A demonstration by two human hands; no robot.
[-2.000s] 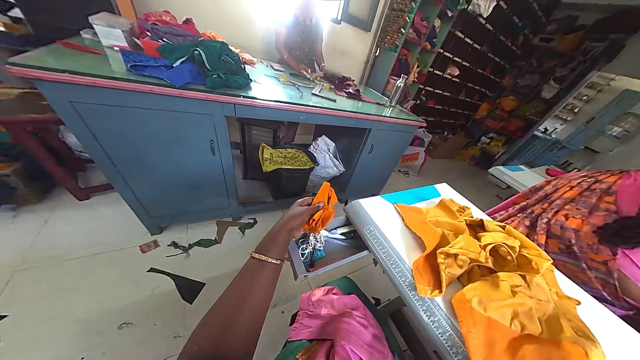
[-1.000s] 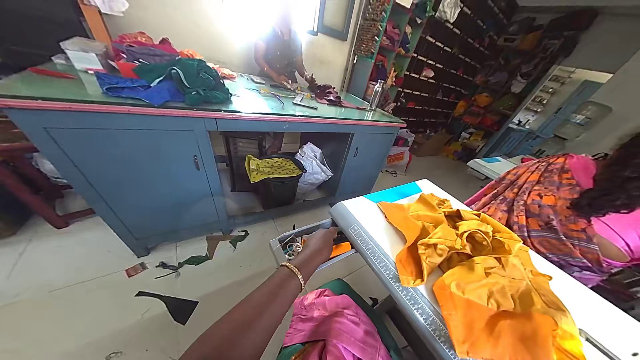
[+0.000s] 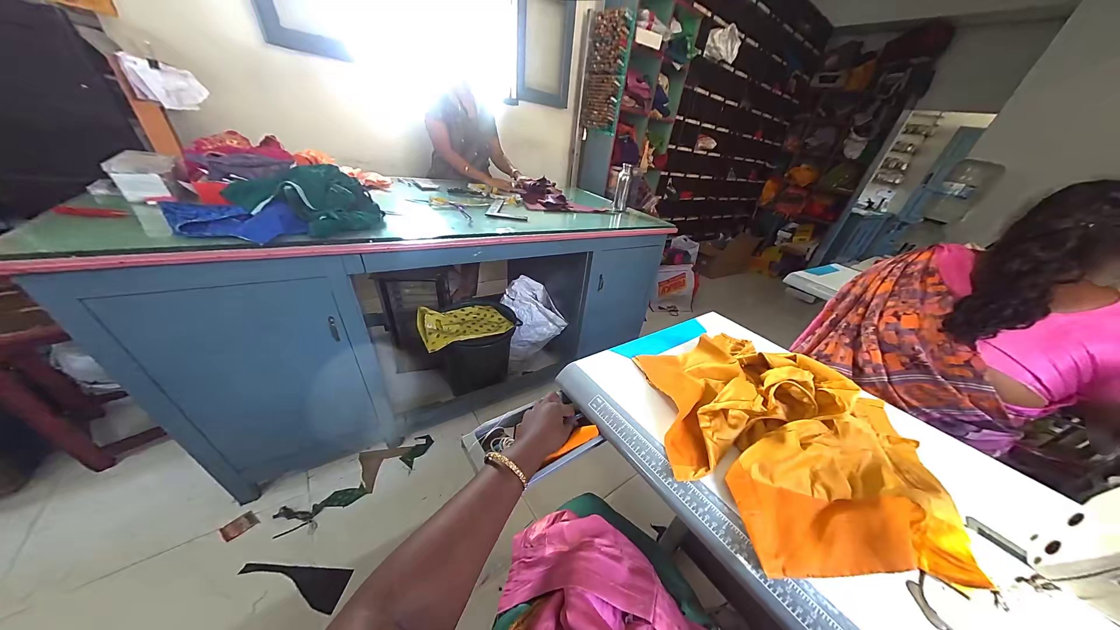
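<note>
My left hand (image 3: 544,427), with a bangle at the wrist, reaches into the pulled-out drawer (image 3: 477,451) below the left end of a white sewing machine table (image 3: 639,429). Its fingers are partly hidden, so what they grip does not show. Orange cloth (image 3: 573,440) lies in the drawer beside the hand. On the table top rests a crumpled mustard and orange cloth (image 3: 831,472), near part of a white sewing machine (image 3: 1072,547). A pair of thread snips (image 3: 927,604) lies at the table's near side. My right hand is out of view.
A co-worker (image 3: 927,324) sits close on the right. Across the floor, another person (image 3: 464,136) works at a blue counter (image 3: 210,367) with piled cloth (image 3: 324,199). A black bin (image 3: 479,354) stands under it. Pink cloth (image 3: 595,569) is in front of me; fabric scraps (image 3: 306,584) lie on the floor.
Two seconds ago my left hand held orange cloth above the drawer; now the hand is down in the drawer and orange cloth lies there. The seated co-worker shows more fully as the view has shifted.
</note>
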